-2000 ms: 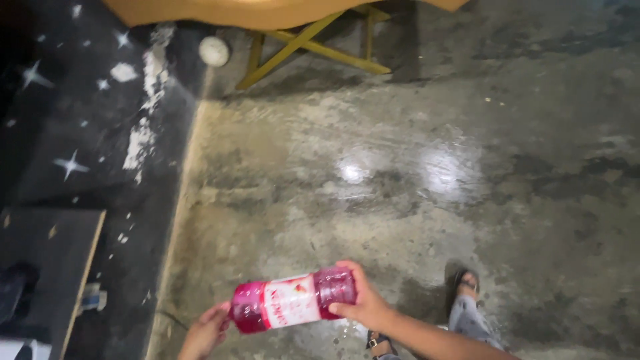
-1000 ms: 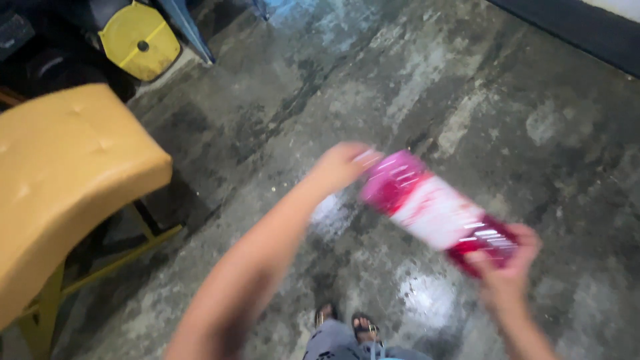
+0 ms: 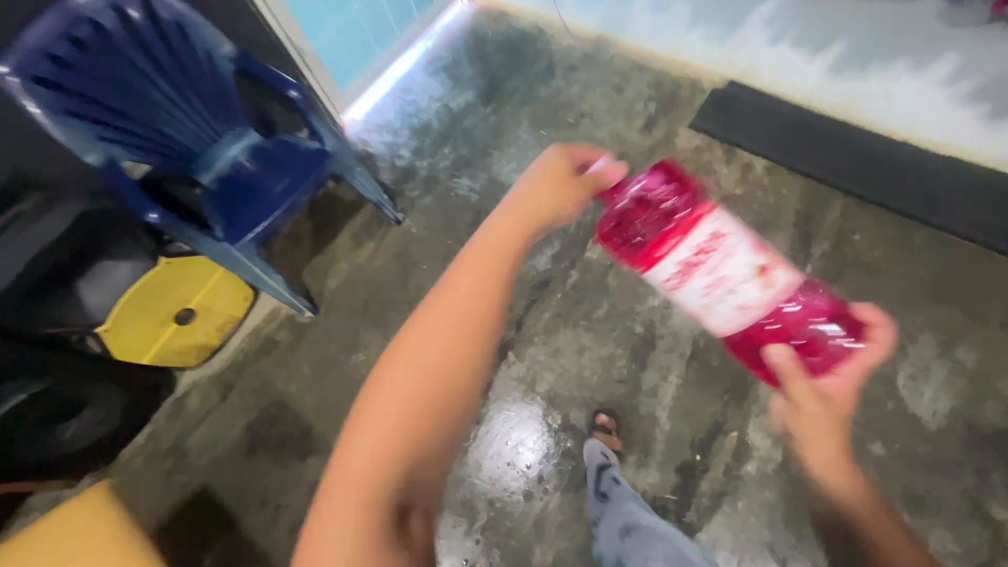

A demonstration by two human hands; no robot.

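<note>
A large plastic bottle of magenta liquid point(image 3: 717, 268), with a white and pink label bearing writing, is held aslant across the right of the view. The fingers of my left hand point(image 3: 571, 181) close on its cap end at the upper left. My right hand point(image 3: 827, 378) grips the base at the lower right, thumb on the near side. The cap itself is mostly hidden by the left fingers, and the picture is somewhat blurred.
A blue plastic armchair point(image 3: 268, 185) stands at the upper left beside a yellow plate with a hole point(image 3: 177, 315). A dark flat strip point(image 3: 858, 161) lies along the right wall. The corner of a tan padded seat point(image 3: 83, 535) shows at lower left. The concrete floor point(image 3: 551, 354) looks wet.
The view has swung a lot, from the tan padded seat to the blue chair and wall. The bottle stays between both hands and has tilted from nearly level to aslant.
</note>
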